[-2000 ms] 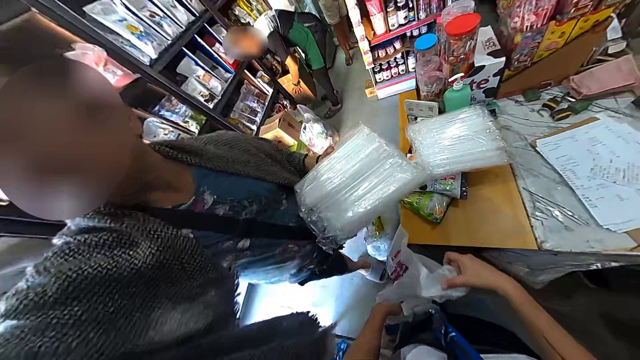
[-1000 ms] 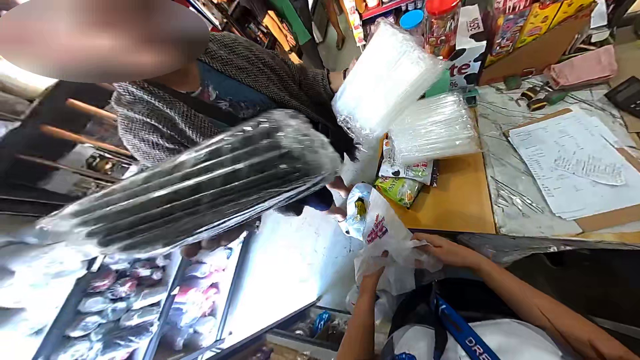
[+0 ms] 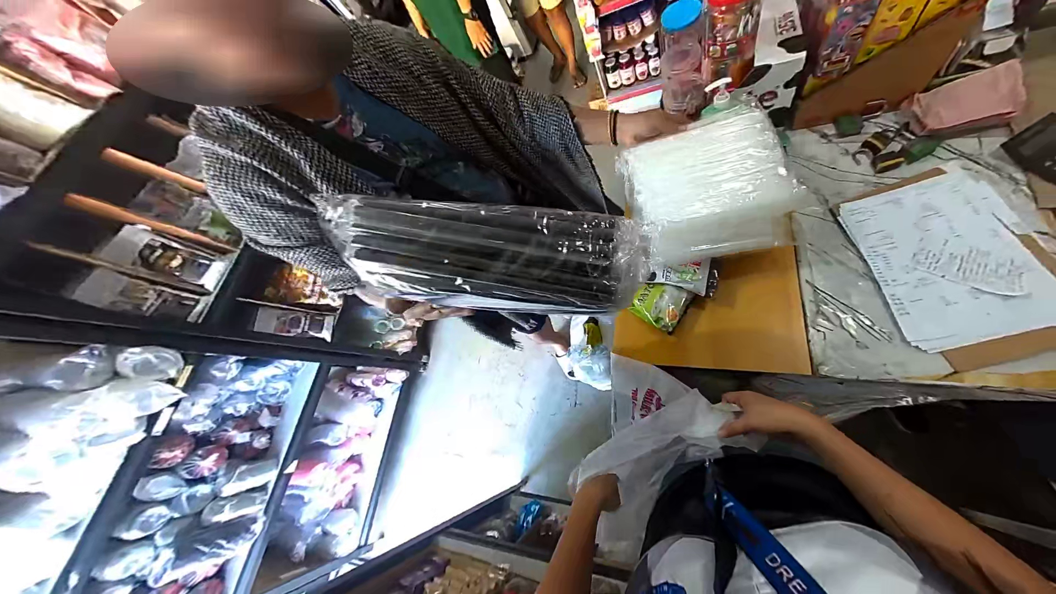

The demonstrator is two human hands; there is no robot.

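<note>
My left hand [image 3: 601, 492] is at or inside the lower left part of a thin white plastic bag [image 3: 643, 450] with red print; its fingers are partly hidden. The bag's upper right edge is pinched in my right hand [image 3: 755, 415], beside the counter edge. Ahead, a person in a grey woven garment [image 3: 396, 74] holds a clear-wrapped pack of black containers or lids [image 3: 487, 256]. That person's other hand touches clear-wrapped packs of translucent plastic [image 3: 709, 177] resting over the counter. Green snack packets [image 3: 662, 307] lie below these packs.
The wooden counter panel [image 3: 742, 338] adjoins a worktop with papers [image 3: 940, 256], wires, pliers [image 3: 883, 153] and a pink cloth [image 3: 969, 95]. Jars [image 3: 683, 58] and a pump bottle stand behind. Shelves of bagged goods [image 3: 206, 462] line the left. Another person stands farther back.
The person opposite has brought in the wrapped black pack, which shows since the middle frame. The translucent pack that was held up now lies over the other one at the counter. My hands stay on the bag.
</note>
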